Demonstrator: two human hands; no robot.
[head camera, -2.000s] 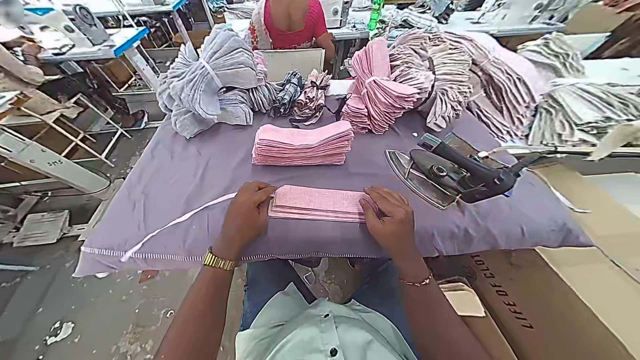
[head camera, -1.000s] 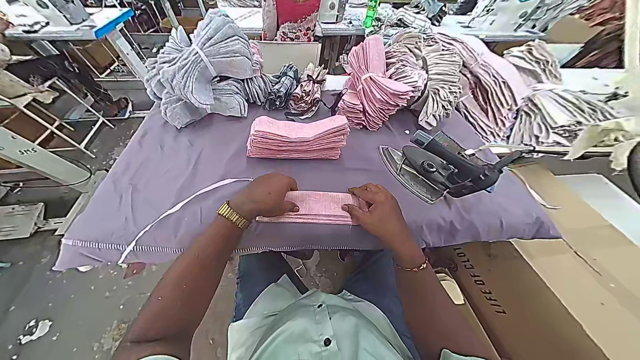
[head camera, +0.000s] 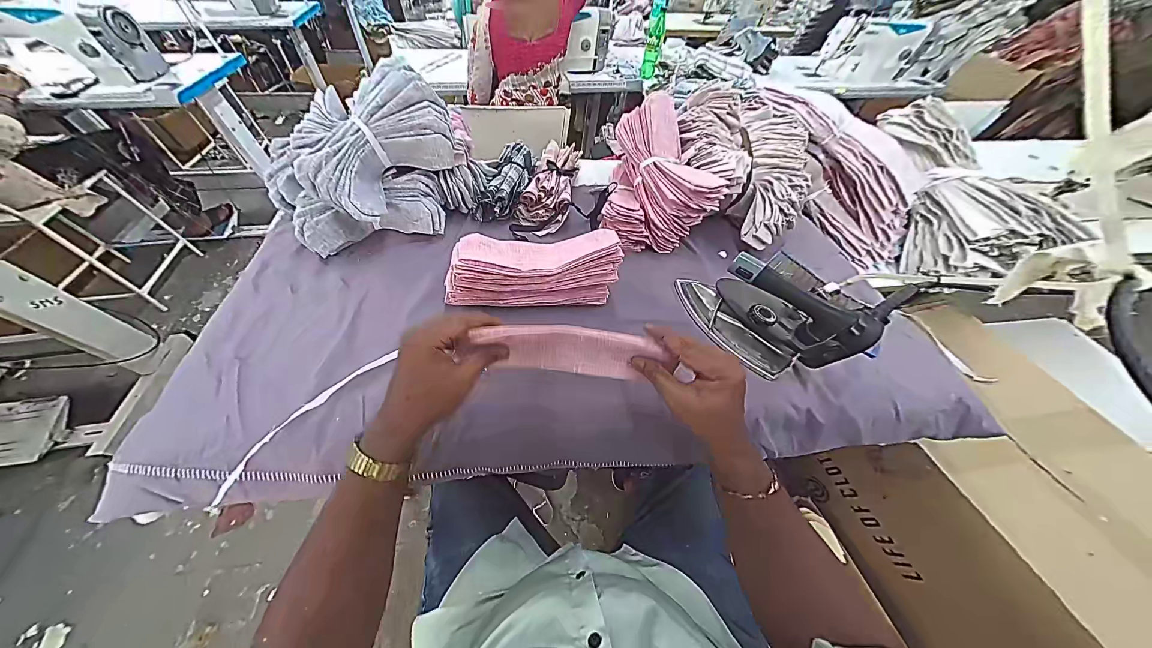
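Note:
A folded pink fabric piece (head camera: 571, 350) is stretched between my hands above the purple-covered ironing surface (head camera: 576, 423). My left hand (head camera: 443, 373) pinches its left end between thumb and fingers. At the right end, my right hand (head camera: 697, 373) grips it the same way. Just beyond lies a neat stack of folded pink fabric pieces (head camera: 533, 270). An electric iron (head camera: 783, 315) rests on the surface to the right of my right hand, its metal soleplate partly visible. A white strip (head camera: 306, 409) runs across the cover at the left.
Tied fabric bundles line the far edge: grey (head camera: 369, 153), pink (head camera: 661, 180) and striped ones (head camera: 837, 171). A large cardboard box (head camera: 900, 540) stands at the lower right. Sewing machines (head camera: 117, 40) on tables and a seated person (head camera: 526, 54) are beyond.
My hands have lifted the pink piece off the surface, where it lay as a small pile under them. The stack and iron have stayed in place.

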